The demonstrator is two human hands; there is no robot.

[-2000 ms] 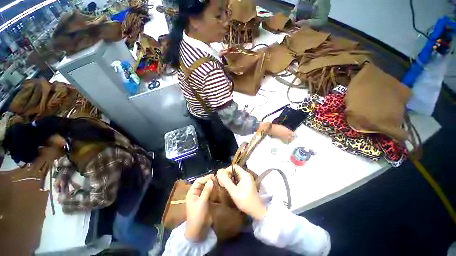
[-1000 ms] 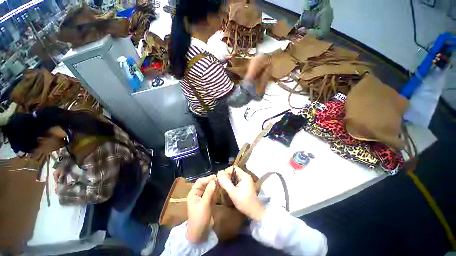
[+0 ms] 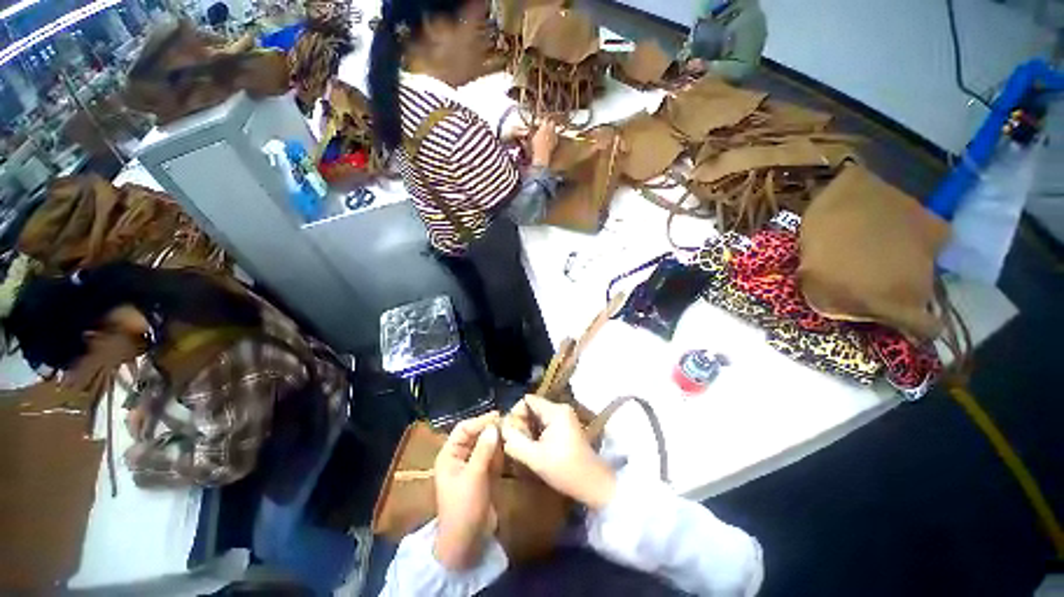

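A tan-brown tote bag (image 3: 408,496) is at my lap, below and around my hands, with a pale strip on its left side and brown handles (image 3: 568,364) standing up behind my hands. My left hand (image 3: 468,476) and my right hand (image 3: 560,448) meet fingertip to fingertip above the bag. Each has thumb and fingers pinched together. What lies between the fingertips is too small to tell. White sleeves cover both wrists.
A white table (image 3: 747,426) holds a red and blue-white bottle (image 3: 698,371), a black pouch (image 3: 666,296), leopard-print pieces (image 3: 764,292) and brown bags (image 3: 875,251). A person in a striped shirt (image 3: 461,163) stands ahead; another in plaid (image 3: 251,402) bends at left.
My hands stay nearly in place, fingertips still pinched together. The person in stripes has drawn back from the pouch and now has hands on a brown bag farther up the table.
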